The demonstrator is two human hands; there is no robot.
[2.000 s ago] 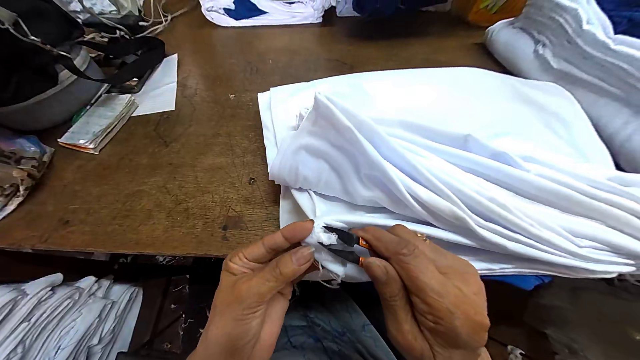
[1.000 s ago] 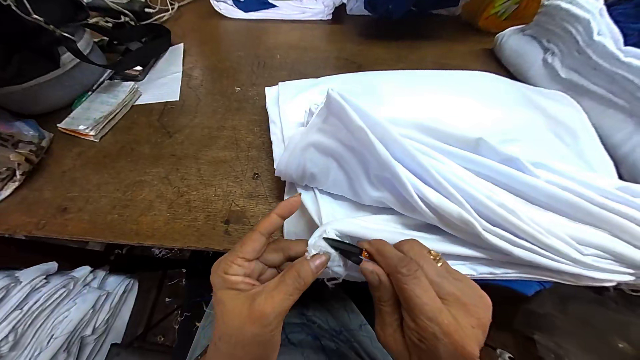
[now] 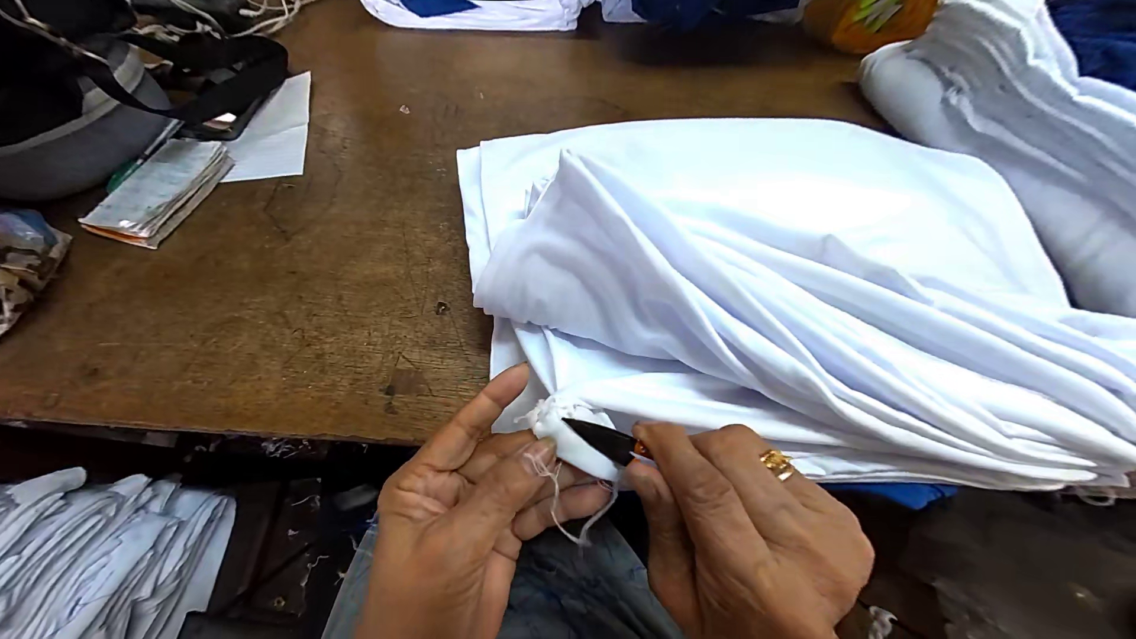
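White fabric (image 3: pixel 754 266) lies folded in layers along the front edge of a wooden table. My left hand (image 3: pixel 479 488) pinches a small gathered corner of it (image 3: pixel 568 435) between thumb and fingers, its index finger extended. Loose white threads (image 3: pixel 564 524) hang from that corner. In my right hand (image 3: pixel 745 524), which wears a gold-coloured ring, are small thread snips (image 3: pixel 608 439) with dark blades and a bit of orange near the grip. The blades look closed, and their tip points left against the gathered corner. My right palm hides the rest of the tool.
A notebook (image 3: pixel 160 191), white paper (image 3: pixel 271 133) and a grey-and-black bag (image 3: pixel 71 115) occupy the wooden table (image 3: pixel 355 266) at left. Thick white fabric (image 3: pixel 1003 142) is stacked at right. Below the edge, at lower left, sits another white cloth pile (image 3: pixel 106 559).
The snips' blades, apart two seconds ago, now appear together. My left index finger has lifted off the corner and extends upward. Long loose threads now show below my left thumb.
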